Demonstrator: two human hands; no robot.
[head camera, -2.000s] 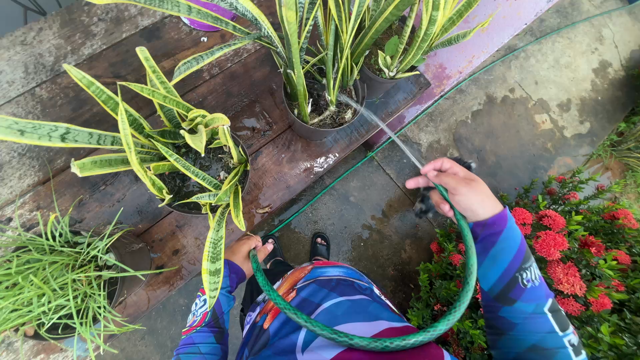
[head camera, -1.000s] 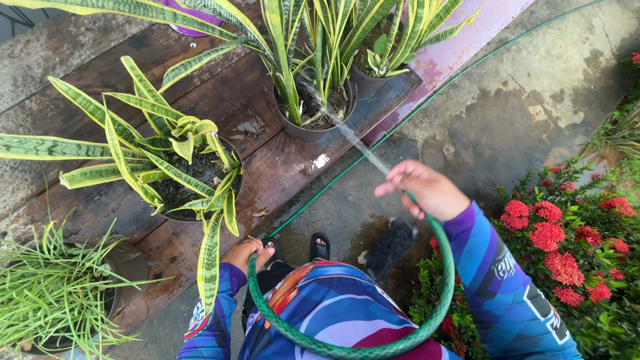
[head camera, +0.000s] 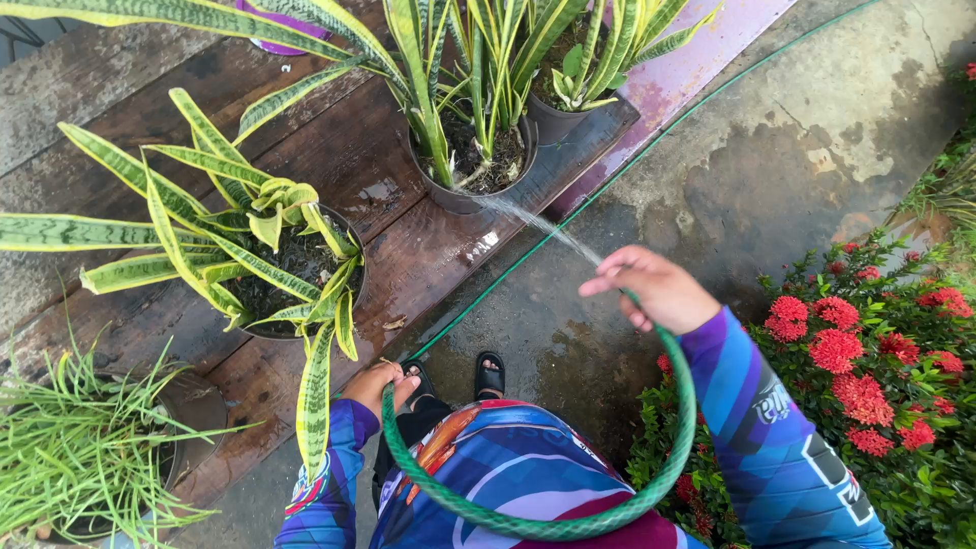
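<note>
My right hand (head camera: 648, 288) grips the end of a green garden hose (head camera: 681, 412), fingers at its mouth. A water stream (head camera: 545, 227) runs from there to the near rim of a brown pot (head camera: 457, 200) holding tall snake plants (head camera: 427, 91). My left hand (head camera: 379, 387) is closed around the hose lower down, which loops in front of my body. Left of that pot, a second potted snake plant (head camera: 267, 259) stands on wet wooden planks (head camera: 412, 267), one drooping leaf near my left wrist.
Grassy potted plants (head camera: 91, 450) stand at lower left, another potted snake plant (head camera: 560, 114) at the top. A red-flowered bush (head camera: 862, 381) grows at right. A thin green hose (head camera: 656, 145) crosses the wet concrete floor (head camera: 762, 183) along the bench edge.
The water stream now lands at the pot's near rim; one second ago it reached farther in, among the stems. Both hands still hold the hose.
</note>
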